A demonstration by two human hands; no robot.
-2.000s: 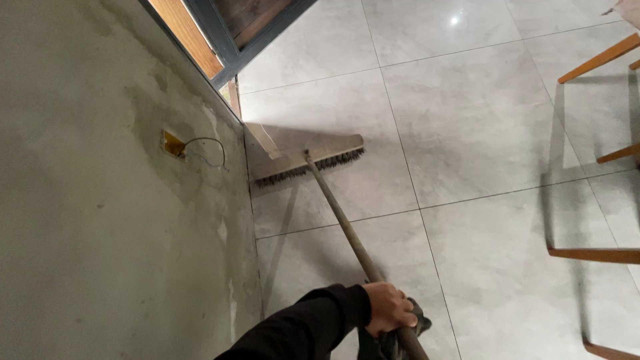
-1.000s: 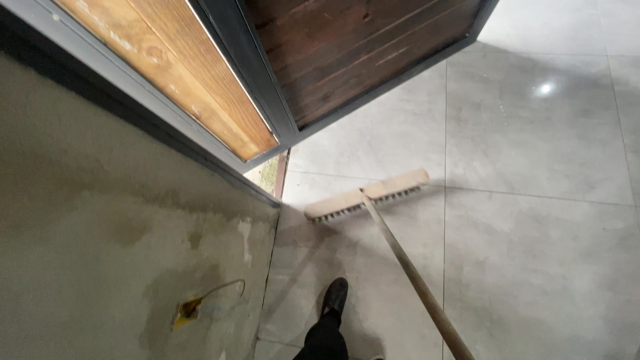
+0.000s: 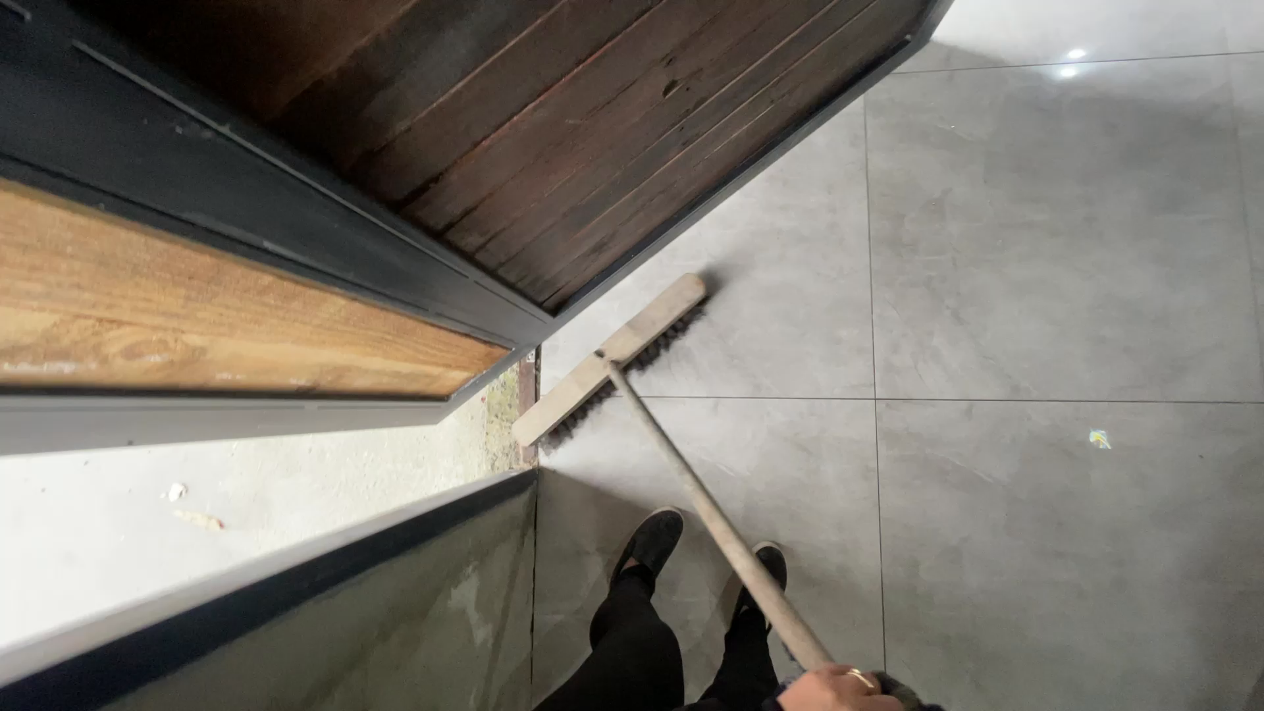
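Observation:
A push broom with a pale wooden head [image 3: 642,336] and dark bristles lies slantwise on the tiles, just below the door's lower corner. Its long wooden handle [image 3: 711,513] runs down to the right between the view and my dark shoes. My left hand [image 3: 839,688], with a ring on one finger, is closed around the handle at the bottom edge. Right beside it is something dark, perhaps my gloved right hand, largely cut off by the frame. The broom head's left end reaches the threshold strip [image 3: 528,395].
A dark-framed door with brown planks [image 3: 612,128] and a lighter wood panel [image 3: 227,306] fills the upper left. A bare plastered wall [image 3: 395,602] stands at lower left. Small debris [image 3: 197,518] lies on the pale ground past the threshold. A small scrap [image 3: 1099,438] rests on the tiles.
The view has moved toward the door. The broom head has turned to a steeper slant and now reaches the threshold. Both shoes show now; one second ago one showed plainly.

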